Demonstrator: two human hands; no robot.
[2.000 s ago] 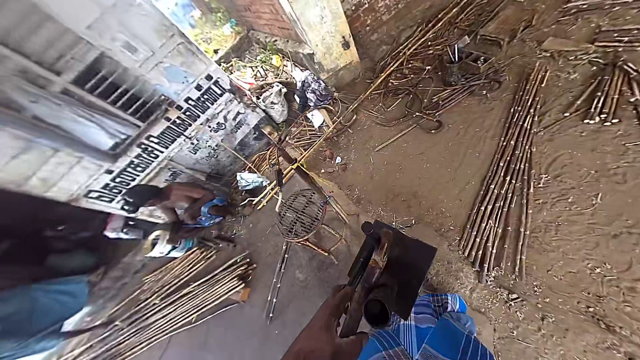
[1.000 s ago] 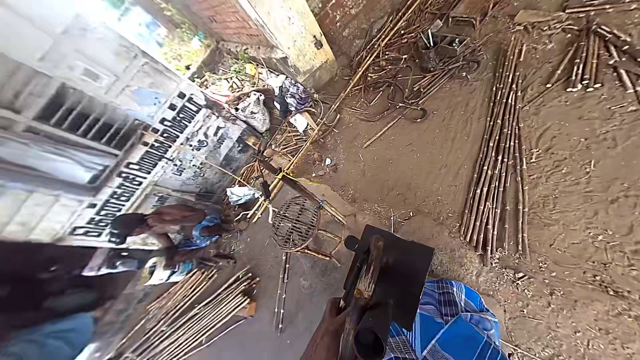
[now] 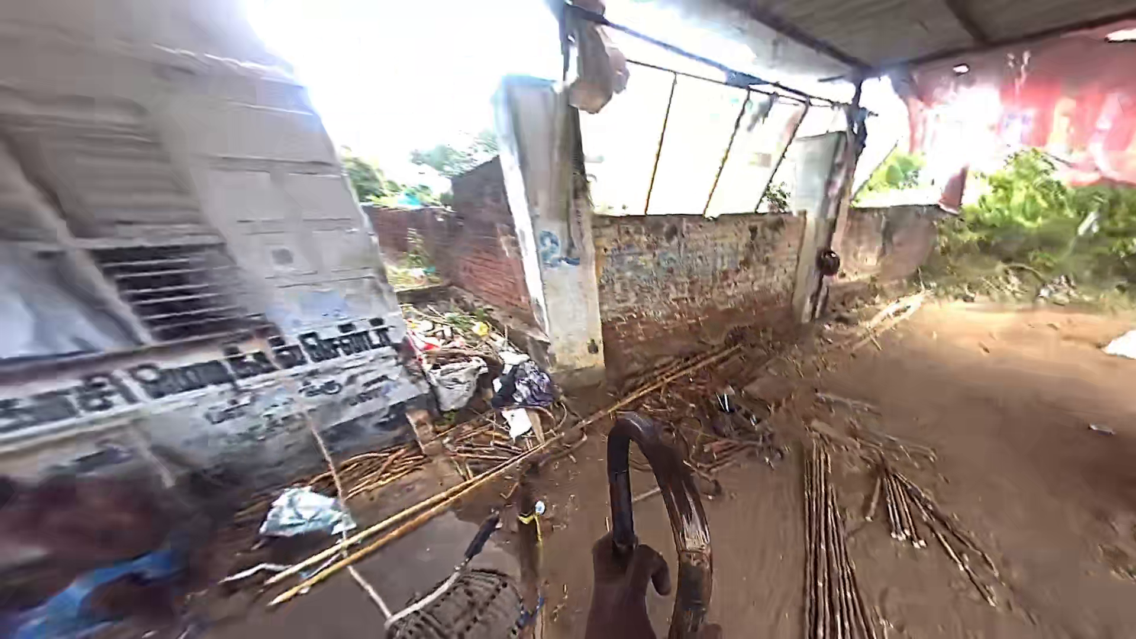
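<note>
My left hand (image 3: 621, 586) is at the lower middle, its fingers closed around the left leg of a dark, U-shaped bent piece (image 3: 683, 506), which looks like wood or thick cane. The bend points up, and the right leg runs down past the bottom edge. A small patch of skin shows beside that leg at the bottom edge, perhaps part of my right hand; its grip is hidden. Left of my hand stands a round woven cane piece (image 3: 475, 608), near an upright post with a yellow tie (image 3: 530, 519).
Long canes (image 3: 479, 484) lie slantwise on the ground. Cane bundles (image 3: 825, 541) and shorter canes (image 3: 901, 510) lie at right. Tangled canes (image 3: 710, 426) lie by a brick wall (image 3: 701, 275). A blurred person (image 3: 106, 568) is at lower left, near a plastic bag (image 3: 306, 513).
The view has swung up strongly, showing the wall and roof. The dark flat block seen at my hand earlier is out of sight; the U-shaped bend now shows there.
</note>
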